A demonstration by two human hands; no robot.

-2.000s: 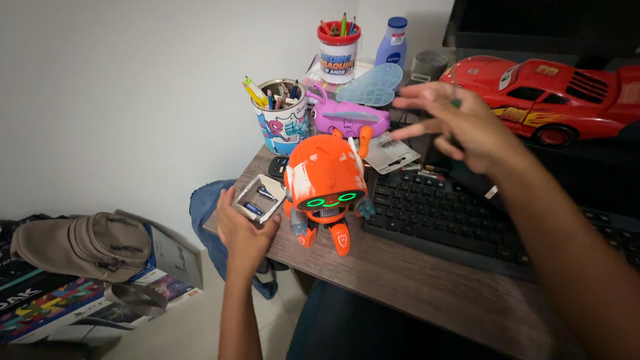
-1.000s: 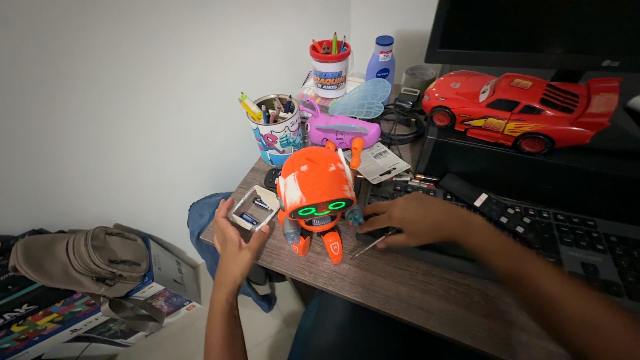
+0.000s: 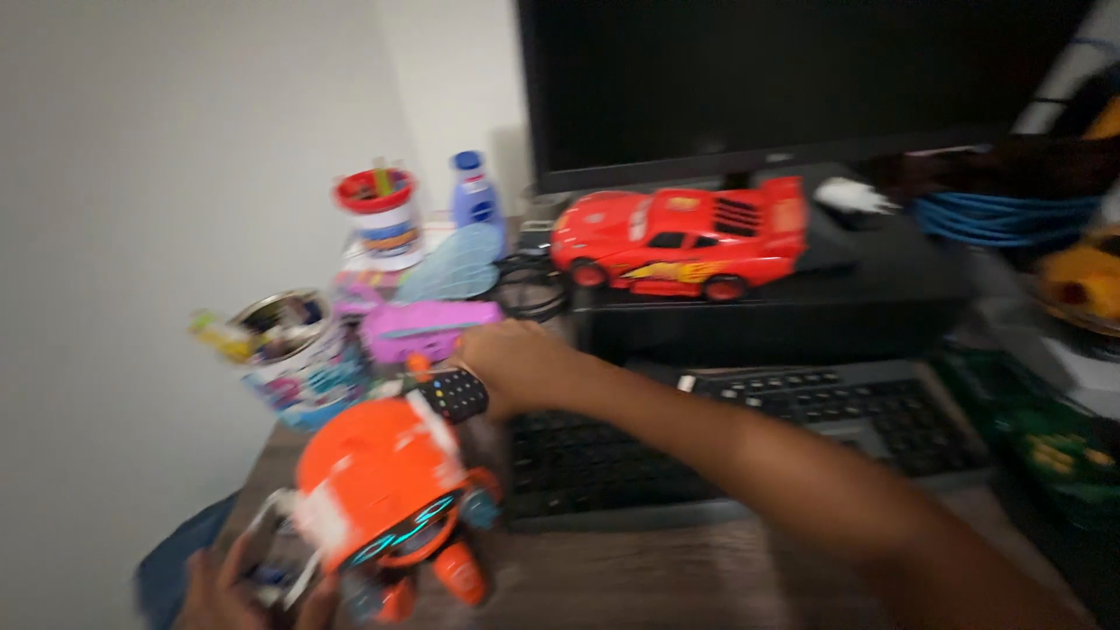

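My right hand (image 3: 521, 363) is closed on a black remote control (image 3: 455, 395), which it holds above the orange toy robot's head, next to the purple winged toy (image 3: 429, 331). The orange and white toy robot (image 3: 381, 481) stands on the desk with its eyes lit cyan. At the lower left, my left hand (image 3: 254, 599) holds a small white open box (image 3: 302, 577) with small blurred items inside, partly hidden behind the robot.
A cup of pens (image 3: 306, 359), a red-rimmed cup (image 3: 385, 227) and a lotion bottle (image 3: 475, 197) line the left back. A black keyboard (image 3: 612, 464) lies right of the robot. A red toy car (image 3: 682, 241) sits before a monitor (image 3: 787, 79). Blue cable (image 3: 989, 219) is coiled at right.
My right hand has moved from beside the robot's feet up to behind its head, and now holds the remote. The robot's eyes have turned from green to cyan. The view has swung right.
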